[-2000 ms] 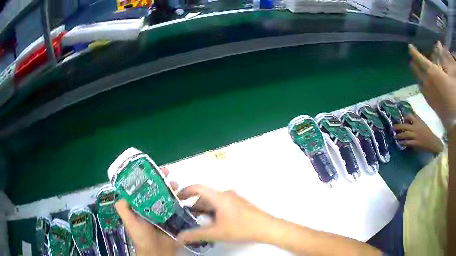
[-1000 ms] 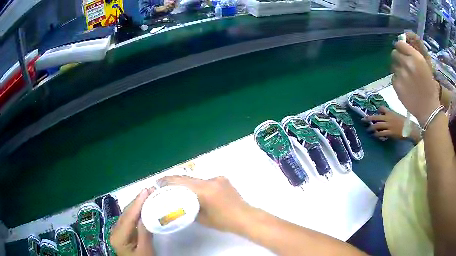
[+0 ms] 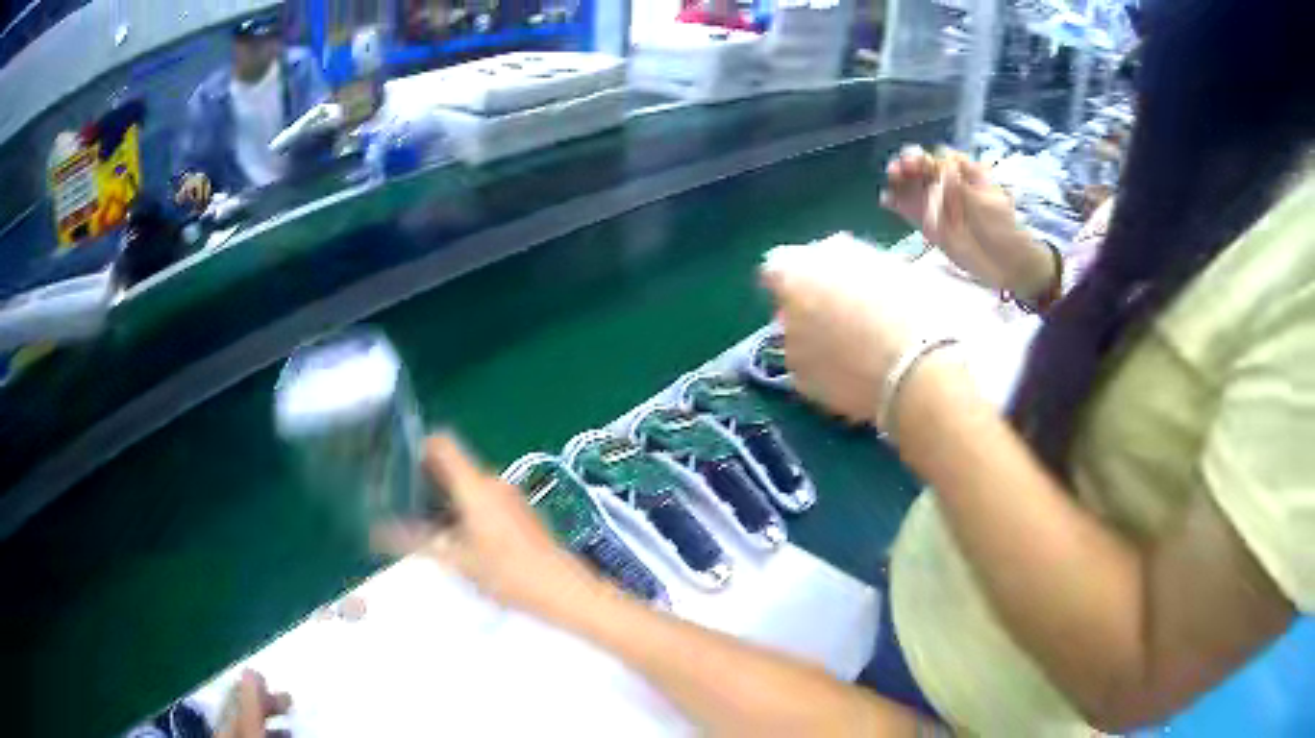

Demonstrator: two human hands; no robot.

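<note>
A handheld unit [image 3: 343, 397], blurred, with a pale head and darker handle, is held up by my right hand [image 3: 483, 526] over the green belt. My fingers are round its handle end. My left hand [image 3: 254, 707] shows only as a few fingertips at the bottom left, cut off by the edge; its grip cannot be told. Several open units with green boards and dark handles, such as this one [image 3: 656, 512], lie in a slanting row on the white paper [image 3: 476, 663] and bench to the right of my right hand.
A co-worker in a yellow top [image 3: 981, 577] sits close on the right, holding a white item [image 3: 844, 267] over the bench. The green belt [image 3: 534, 310] runs behind the units. Across it are white trays [image 3: 527, 108] and another person [image 3: 260, 108]. A dark unit [image 3: 180, 718] shows at bottom left.
The view has swung right. The unit, earlier between both hands with its windowed head facing me, is now lifted in my right hand alone. My left hand has moved off it towards the lower left.
</note>
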